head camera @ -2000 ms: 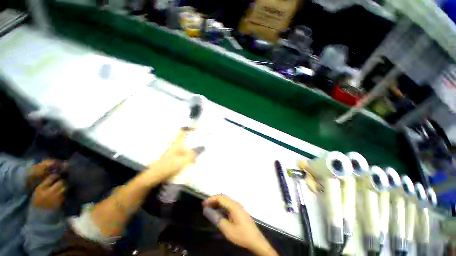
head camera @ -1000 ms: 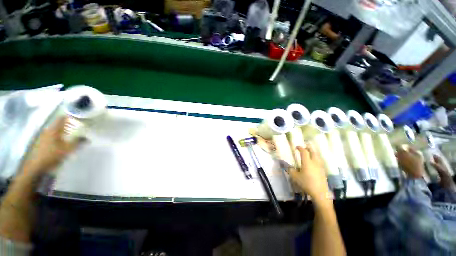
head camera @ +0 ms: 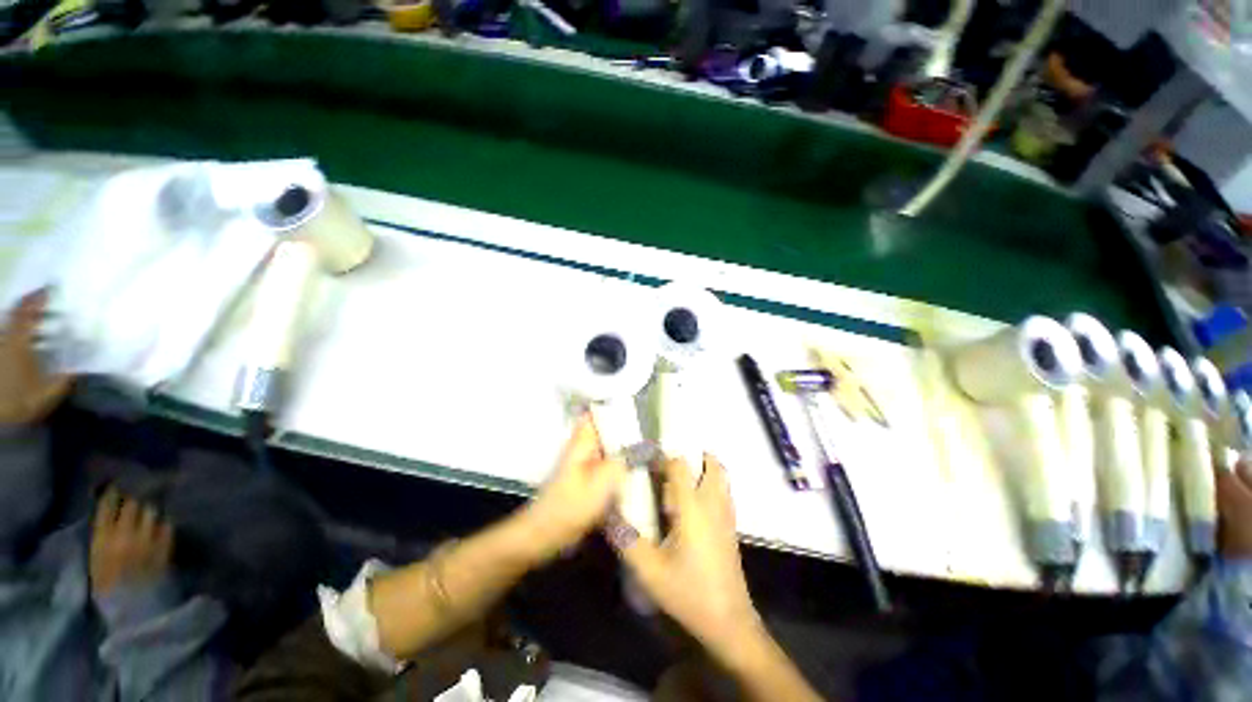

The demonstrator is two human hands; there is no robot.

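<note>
Two cream-white hair dryers stand close together in front of me, openings facing up. My left hand [head camera: 580, 483] is closed around the handle of the left dryer [head camera: 606, 359]. My right hand [head camera: 693, 542] is on the handle of the right dryer [head camera: 680, 327], its fingers close to my left hand. The lower handle ends are hidden by my hands. Another hair dryer [head camera: 282, 309] lies at the left, beside the white sheets, with no hand of mine on it.
A black marker pen [head camera: 773, 420] and a small hammer [head camera: 840, 480] lie right of my hands, beside a beige scrap [head camera: 857, 387]. A row of several dryers [head camera: 1049, 439] lies at the right. Neighbours' hands show at both sides. A green conveyor belt [head camera: 549, 172] runs behind.
Both my hands have come together at the middle with two dryers, which have left the right-hand row. The dryer my left hand was at on the left is let go. The view has shifted.
</note>
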